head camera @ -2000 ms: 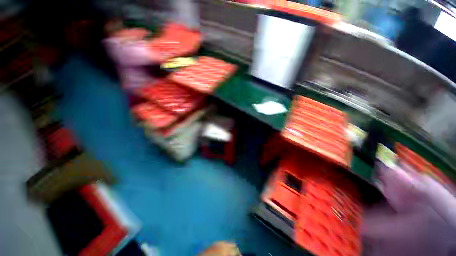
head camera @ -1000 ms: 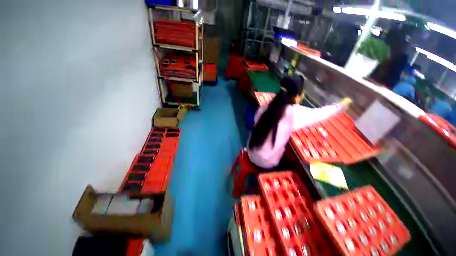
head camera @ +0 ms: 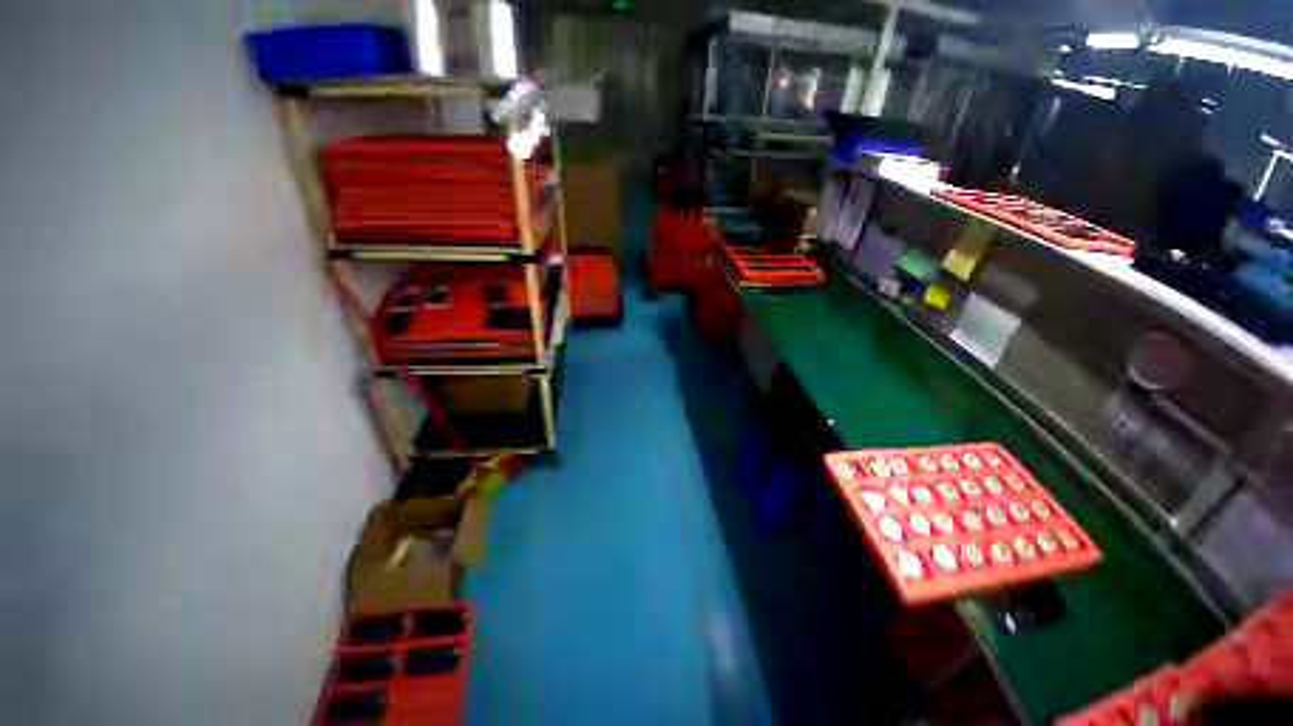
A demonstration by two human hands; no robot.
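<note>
No hand of mine is in the picture. Nearest in front are a red-orange compartment tray (head camera: 971, 519) with small pale round parts in its pockets, on the green-topped bench (head camera: 886, 376) and jutting over its edge, and a red tray with black flat units (head camera: 397, 661) on the floor at the lower left. Part of another red tray (head camera: 1231, 678) shows at the lower right corner, cut off by the edge.
A blue-green aisle floor (head camera: 603, 482) runs ahead. On the left, along the white wall, stand an open carton (head camera: 409, 560) and a shelf rack (head camera: 440, 253) with stacked red trays and a blue tub (head camera: 329, 53). More red crates (head camera: 681, 244) stand farther back.
The view has moved forward along the aisle; the rack is nearer. The seated person in pink and the near carton have left the picture. A hand-like shape at the bottom two seconds ago is gone.
</note>
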